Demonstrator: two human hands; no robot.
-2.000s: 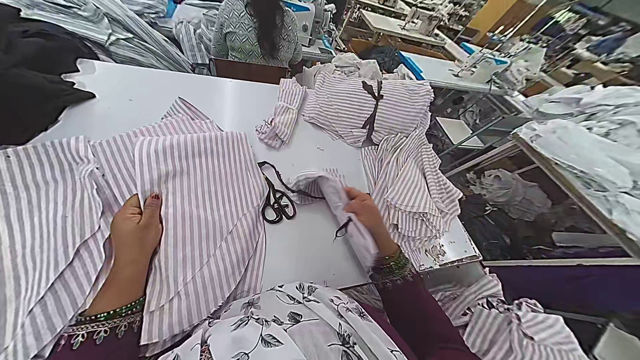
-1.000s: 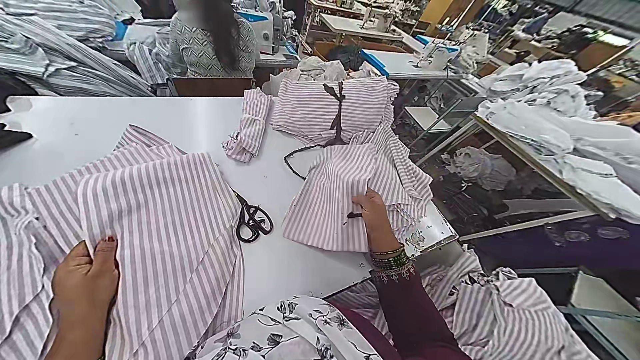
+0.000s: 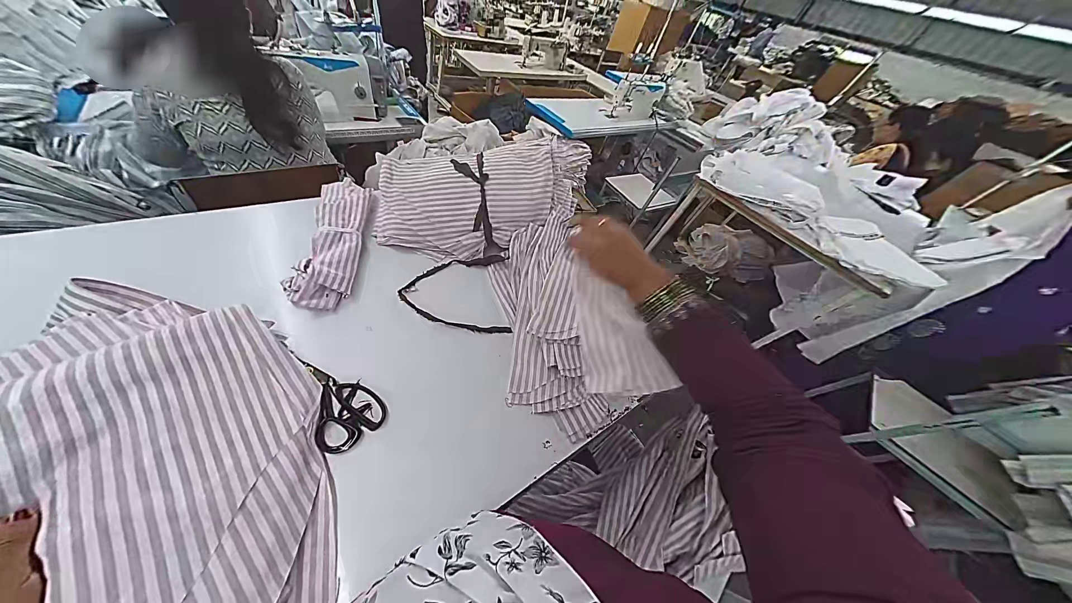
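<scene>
My right hand point(image 3: 615, 255), somewhat blurred, grips the top of a striped fabric piece point(image 3: 624, 343) over the stacked striped pieces point(image 3: 544, 335) at the table's right edge. At the lower left edge only a bit of my left hand point(image 3: 21, 553) shows, beside large striped cut panels point(image 3: 176, 402); its fingers are hidden. Black-handled scissors point(image 3: 350, 414) lie by the panels, their blades partly covered. A dark fabric strip point(image 3: 427, 314) curves across the white table point(image 3: 435, 452). Behind it are a striped bundle tied with a dark strip point(image 3: 435, 201) and a smaller tied roll point(image 3: 335, 243).
A person point(image 3: 226, 109) sits beyond the table near a sewing machine point(image 3: 335, 84). White garments point(image 3: 779, 184) are heaped on a side table at right. More striped cloth point(image 3: 645, 511) hangs or lies below the near table edge.
My right hand has carried a striped piece from the table's middle to the stack at right. My left hand has mostly gone out of view at lower left. The view has shifted.
</scene>
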